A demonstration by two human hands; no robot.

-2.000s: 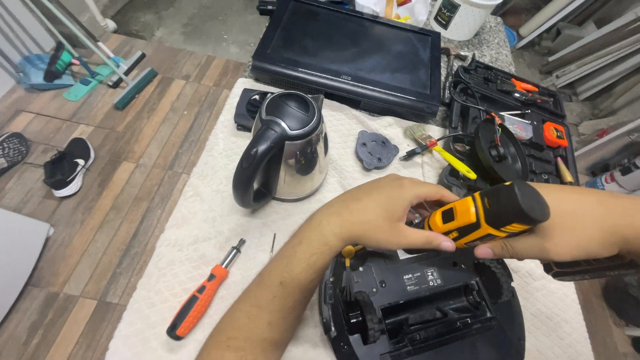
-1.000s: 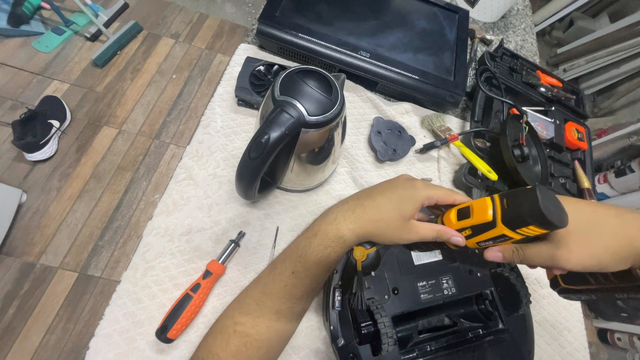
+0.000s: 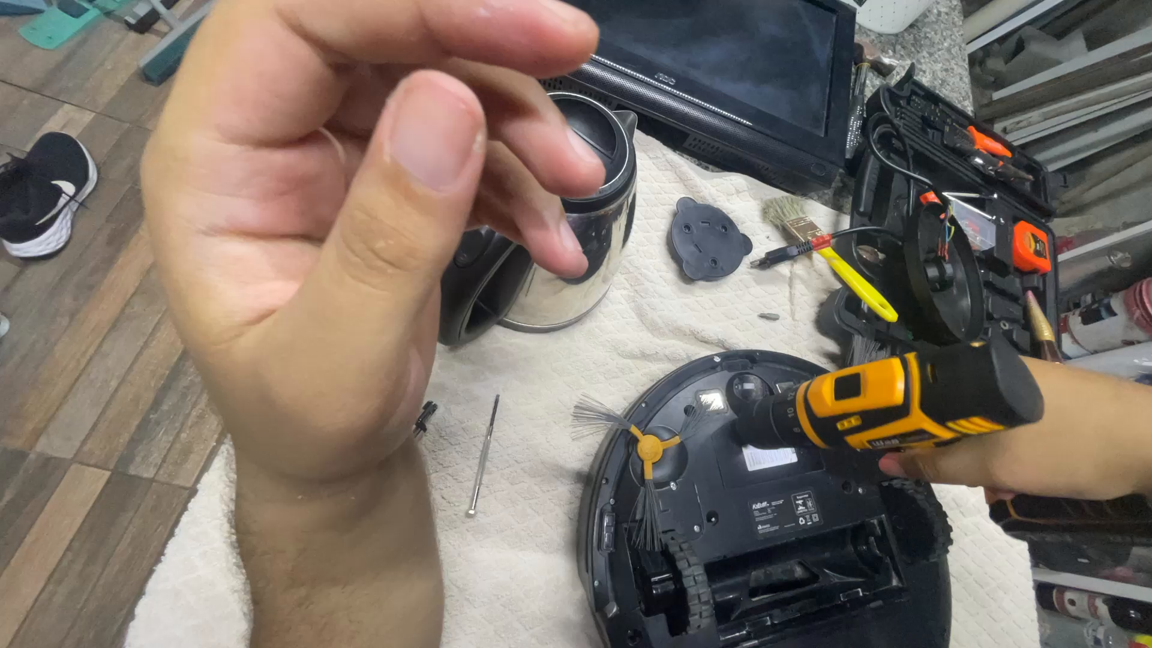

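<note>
My left hand [image 3: 360,180] is raised close to the camera, fingers curled apart, holding nothing visible. It covers part of a steel electric kettle [image 3: 576,279]. At the right, my right hand [image 3: 972,468] is shut on a yellow and black cordless drill driver [image 3: 882,405], its fingers mostly hidden below the tool. The driver's front end is over an upturned black robot vacuum cleaner [image 3: 765,549], and its tip cannot be seen. A side brush [image 3: 650,448] with yellow arms sits on the vacuum. Left of it, a thin precision screwdriver [image 3: 484,454] lies on a cream cloth [image 3: 531,387].
Beyond the vacuum lie a dark lobed plastic cover [image 3: 709,239], a yellow-handled paintbrush [image 3: 846,270] and a small bit [image 3: 769,316]. A flat monitor [image 3: 720,72] stands at the back. An open black tool case [image 3: 1008,198] holds an orange tape measure [image 3: 1030,247]. A shoe [image 3: 49,193] is on the floor.
My left hand has left the front of the driver and risen toward the camera. My right hand still holds the driver over the vacuum. The orange screwdriver is no longer visible.
</note>
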